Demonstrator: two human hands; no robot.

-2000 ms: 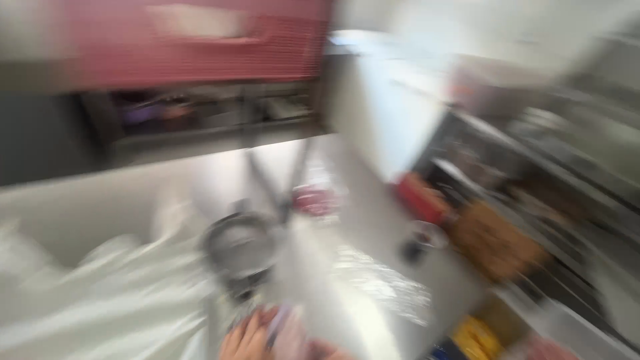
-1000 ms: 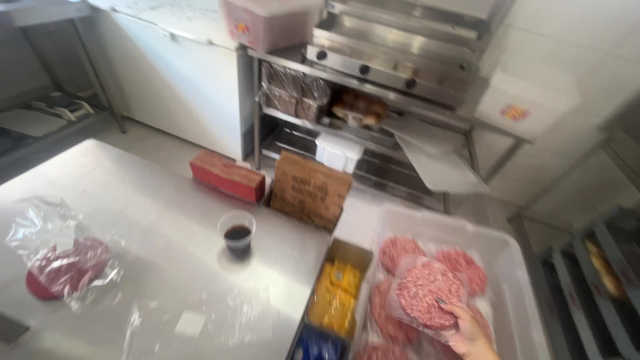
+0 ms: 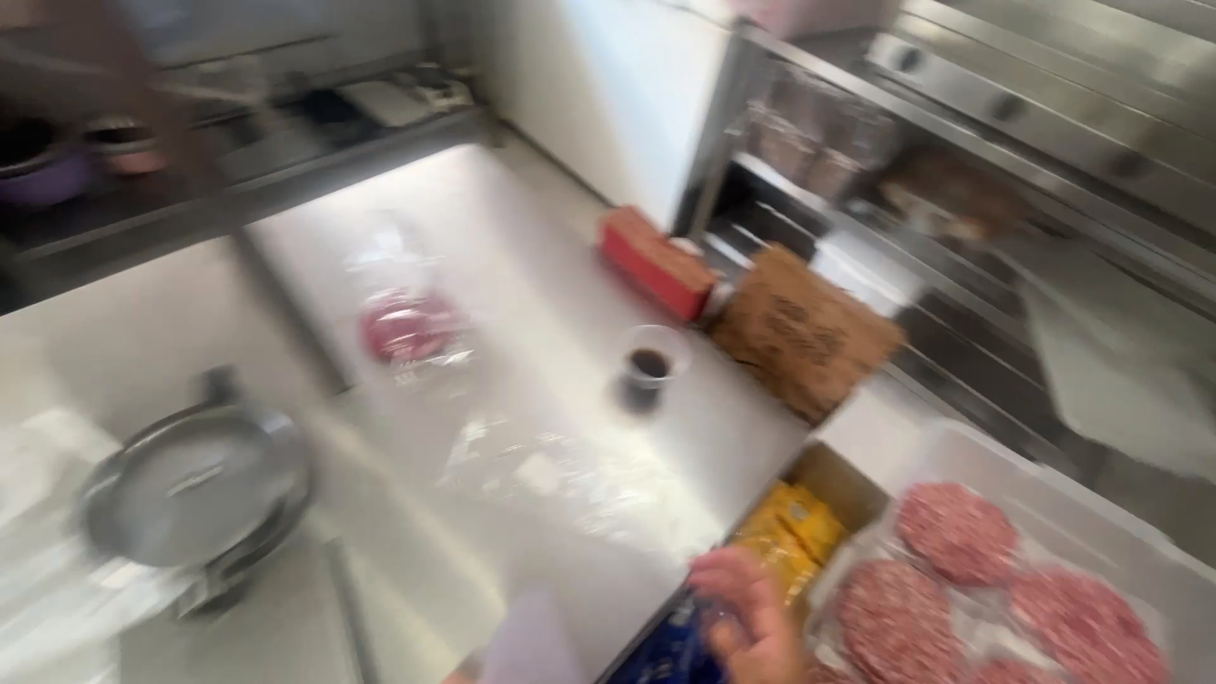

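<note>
My right hand is over the edge of a cardboard box with yellow packets and blue packets, its fingers curled and apart, with nothing visible in them. Beside it, raw ground-meat patties lie with clear film in a plastic tub. A sliver of my left hand shows at the bottom edge, next to a blurred pale lilac object; its grip is hidden. To the left stands a round metal patty press. A pink-red mass in clear plastic lies farther back on the steel table.
A clear cup of dark liquid stands mid-table, near clear film. Beyond are a red box and a brown cardboard piece. A metal post rises at the left. Steel shelving stands at the back right.
One second ago my right hand held a patty over the tub; now it is by the packet box with no patty visible in it. The view has swung left, showing the press again.
</note>
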